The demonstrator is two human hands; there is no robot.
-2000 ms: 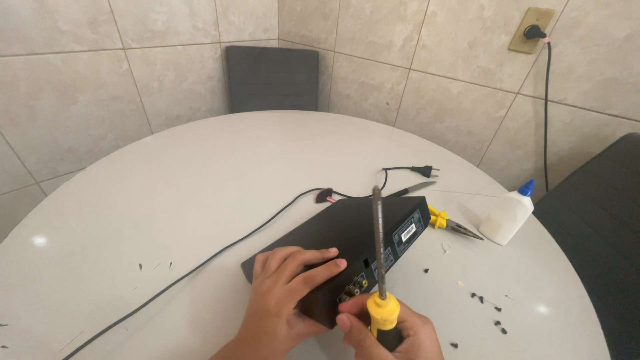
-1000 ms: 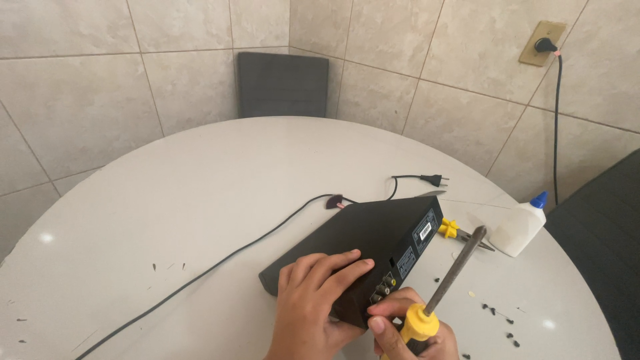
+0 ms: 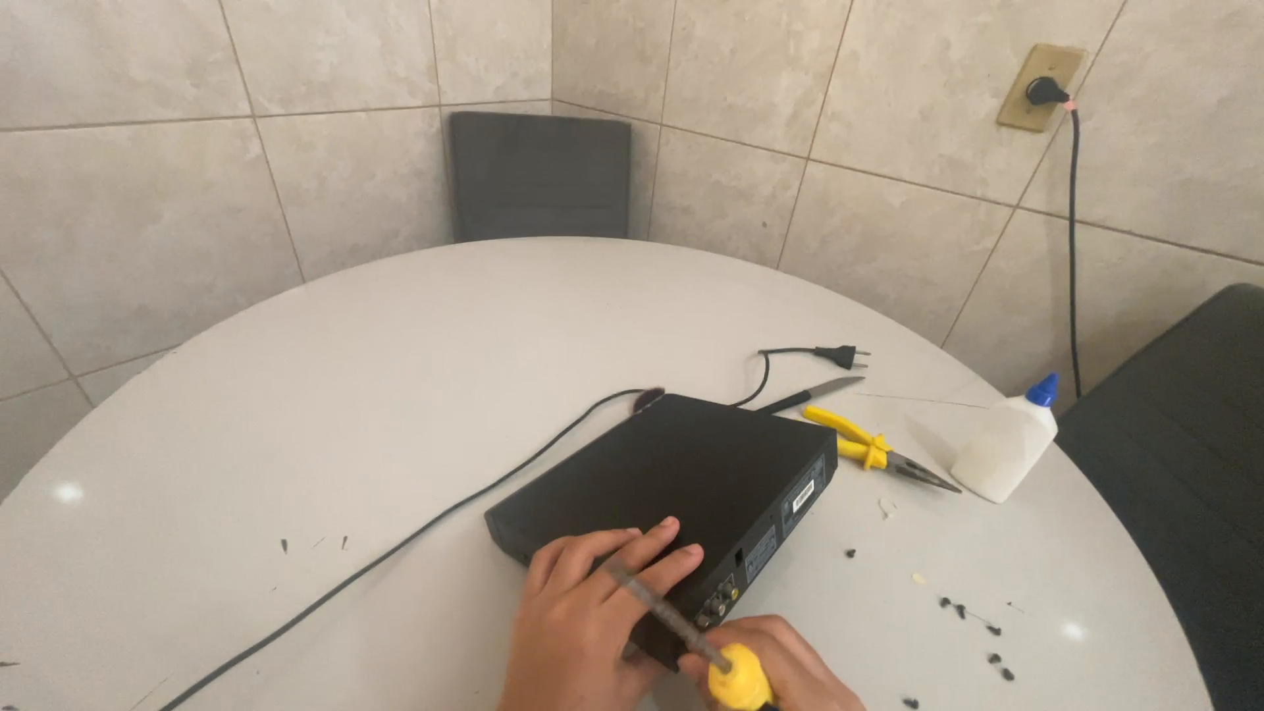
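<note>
A flat black electronic device, likely a disc player point(image 3: 671, 474), rests on the white round table point(image 3: 395, 395), its back panel with round audio jacks point(image 3: 718, 600) facing right. My left hand point(image 3: 602, 612) lies on its near left corner, fingers spread over the top cover and the thumb out of sight. My right hand point(image 3: 780, 662) is at the near end of the back panel, fingers closed around a yellow-handled screwdriver point(image 3: 739, 677). The blurred shaft points up and left across my left hand. What the right fingertips touch at the corner is partly hidden.
Behind the device lie a knife point(image 3: 829, 387) and a cord with a two-pin plug point(image 3: 837, 356). Yellow long-nose pliers point(image 3: 874, 452), a white glue bottle with blue cap point(image 3: 1005, 444) and several small black screws point(image 3: 961, 611) are at right. A black cable point(image 3: 425, 530) crosses the left side.
The screwdriver's shaft has swung from pointing up and right to pointing up and left over my left hand. The device now lies flatter, with more of its top showing.
</note>
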